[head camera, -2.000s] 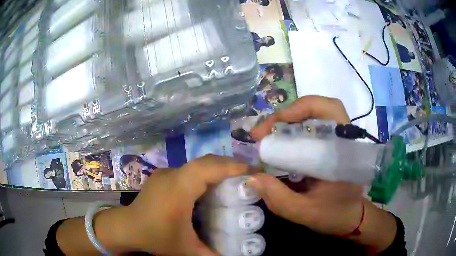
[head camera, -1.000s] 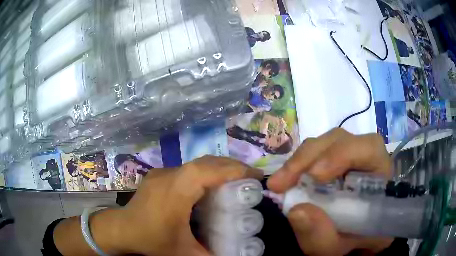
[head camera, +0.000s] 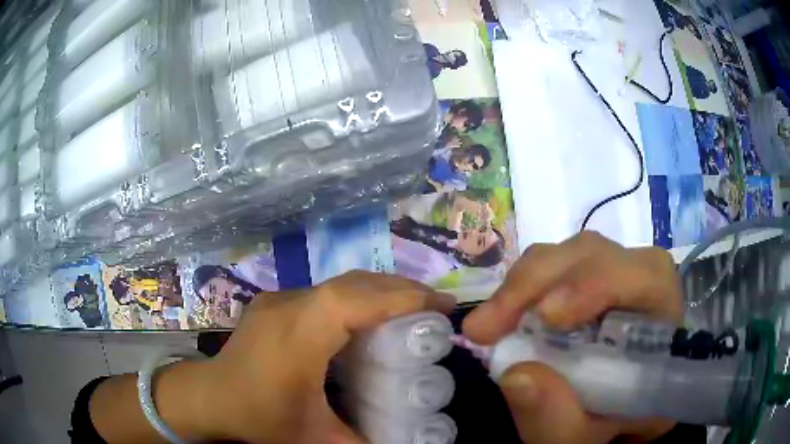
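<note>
My left hand (head camera: 286, 347) holds three white plastic housings (head camera: 394, 386) stacked one above another, their oval ends facing right. My right hand (head camera: 589, 325) grips a clear dispensing syringe (head camera: 624, 375) with white contents, lying sideways and pointing left. Its pink needle hub (head camera: 472, 347) is at the end face of the top housing (head camera: 427, 339); whether the tip touches it I cannot tell. A clear finger switch with a coiled black cable (head camera: 703, 343) sits on the barrel. The green cap (head camera: 762, 381) is at the barrel's rear, near the right edge.
Stacked clear blister trays (head camera: 294, 156) with white units fill the upper left. A white paper sheet (head camera: 554, 156) lies right of them with a loose black cord (head camera: 639, 152). Printed photos (head camera: 459, 234) cover the surface. A clear air hose (head camera: 736, 227) curves at the right.
My right hand has moved from behind the housings to their right, with the syringe lower and its needle at the top housing. Since one second ago, little has moved.
</note>
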